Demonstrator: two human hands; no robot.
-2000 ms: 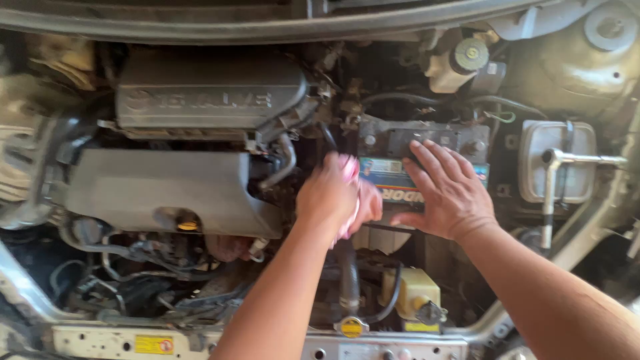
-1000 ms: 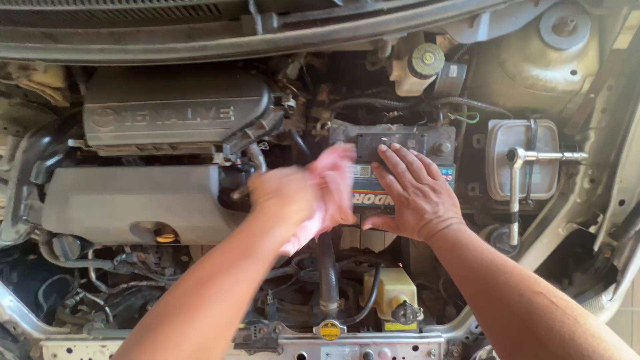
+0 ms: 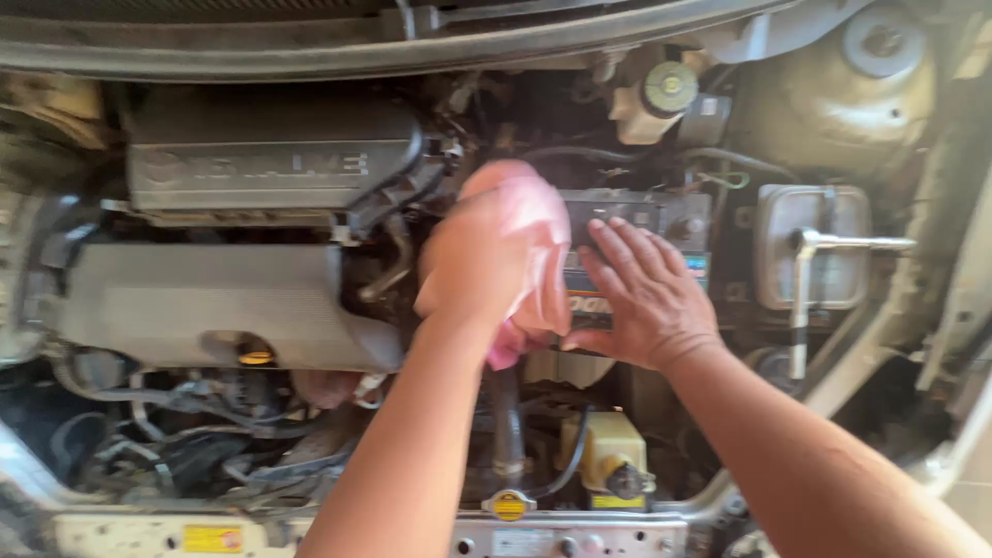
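Note:
A black car battery (image 3: pixel 635 208) with a blue and orange label sits in the engine bay, right of centre. My right hand (image 3: pixel 651 294) lies on it palm down, fingers apart, covering part of the label. A pink cloth (image 3: pixel 539 240) is bunched in my left hand (image 3: pixel 477 256), which is blurred by motion at the battery's left end. The cloth hides that end of the battery and hangs down past its front edge. My left hand's fingers are mostly hidden by the cloth and the blur.
Left of the battery are the grey engine cover (image 3: pixel 209 298) and a ribbed upper cover (image 3: pixel 256 174). A ratchet wrench (image 3: pixel 803 287) rests on a square lidded box (image 3: pixel 845 271) at the right. The radiator cap (image 3: pixel 509 505), a coolant reservoir (image 3: pixel 616 449) and the brake fluid reservoir (image 3: pixel 643 116) stand around.
My left hand keeps moving with the pink cloth near the battery's left end. My right hand stays on the battery top.

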